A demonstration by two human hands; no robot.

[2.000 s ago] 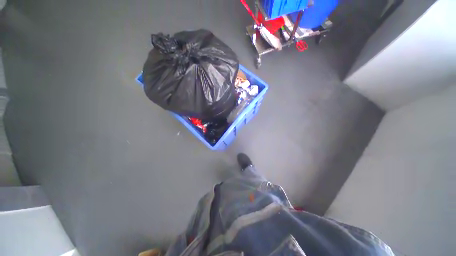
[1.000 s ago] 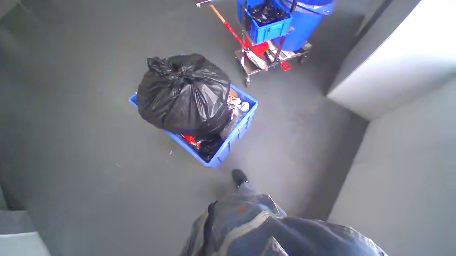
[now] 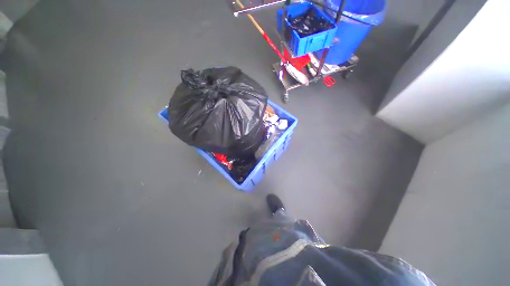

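Note:
A big black knotted bin bag [image 3: 221, 111] sits on top of a large blue turnover crate [image 3: 270, 163] on the floor in front of me. The bag covers the crate's far and left part. Loose waste [image 3: 275, 123] in white, brown and red shows in the crate beside and below the bag. Neither of my hands is in the picture. My clothing fills the bottom edge, and one dark shoe shows just below the crate.
A janitor's cart [image 3: 297, 85] stands beyond the crate, with a small blue crate [image 3: 316, 42] holding dark contents, a round blue waste bin [image 3: 348, 38] and a red and tan pole [image 3: 265, 34]. A grey-white wall [image 3: 461, 190] is at the right.
The view has shifted, so the crate and bag sit lower in the picture and more of the cart shows than two seconds ago. Crate, bag and cart keep their places relative to each other.

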